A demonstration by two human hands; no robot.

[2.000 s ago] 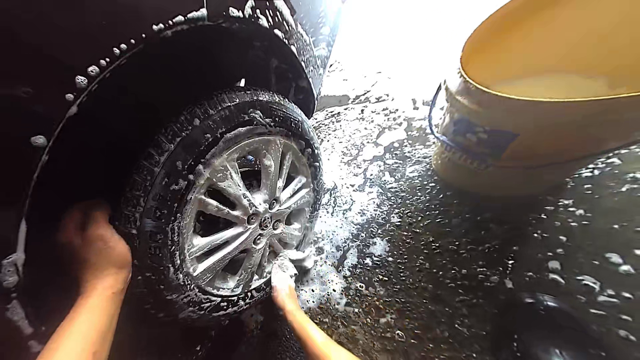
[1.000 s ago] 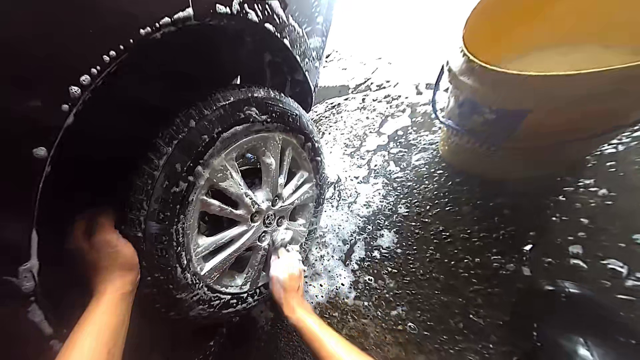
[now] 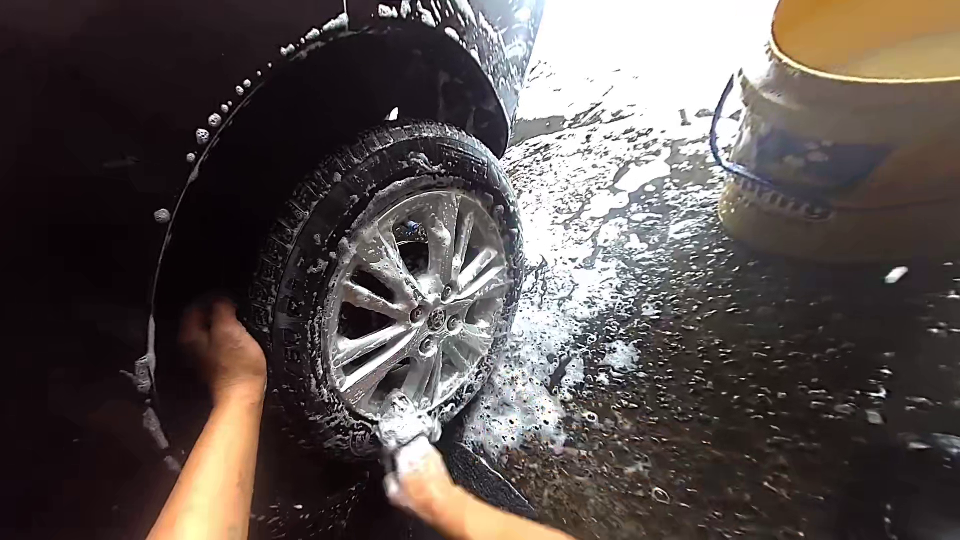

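A soapy car wheel with a multi-spoke alloy rim [image 3: 436, 289] and a black tyre [image 3: 300, 300] sits in the dark wheel arch. My right hand [image 3: 416, 465] is at the lower edge of the rim, thickly covered in white suds. Its fingers are hidden by foam, and whether they hold a cloth or sponge cannot be told. My left hand [image 3: 225, 349] is inside the wheel arch, left of the tyre, blurred, with its fingertips in shadow; what it touches cannot be made out.
Dark car bodywork [image 3: 82, 187] with foam drops along the arch edge fills the left. A large yellowish bucket [image 3: 840, 172] with a blue handle, holding pale liquid, stands at the upper right. The wet ground [image 3: 675, 375] is spread with suds.
My right hand has moved from near the hub down to the lower rim edge. My left hand stays by the tyre's left side.
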